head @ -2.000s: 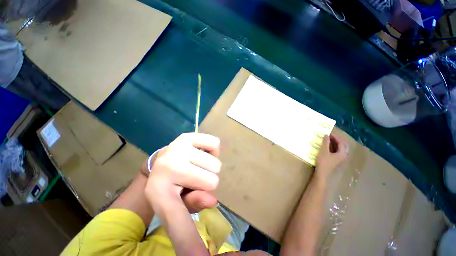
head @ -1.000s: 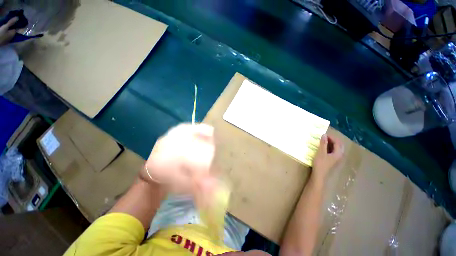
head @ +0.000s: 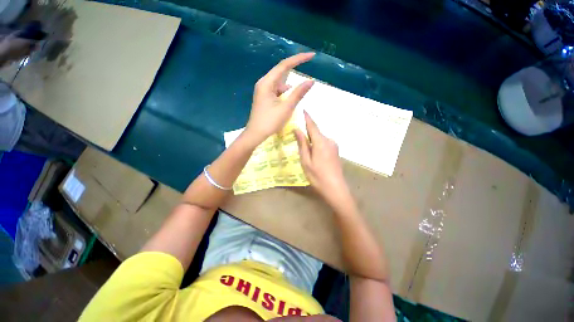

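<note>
A yellow printed sticker sheet (head: 270, 165) lies spread over the cardboard mat (head: 371, 207), its upper part behind my left wrist and hand. My left hand (head: 277, 104) is above the sheet's upper end, thumb and index finger spread apart with nothing seen between them. My right hand (head: 321, 154) is at the sheet's right side, thumb and index finger apart over its edge; no sticker can be made out at the fingertips. A white stack of label sheets (head: 362, 129) lies flat on the mat behind and right of my hands.
A clear-walled housing with a white bottom (head: 528, 104) stands on the green bench (head: 189, 94) at right. Another cardboard sheet (head: 119, 69) lies at upper left, beside a neighbouring worker's blurred hand. A carton (head: 113, 195) is below the bench at left. Shiny tape crosses the mat.
The yellow sheet, seen edge-on above my left hand before, now shows its face over the mat. My left hand opened and moved up and right; my right hand left the stack's end and moved left.
</note>
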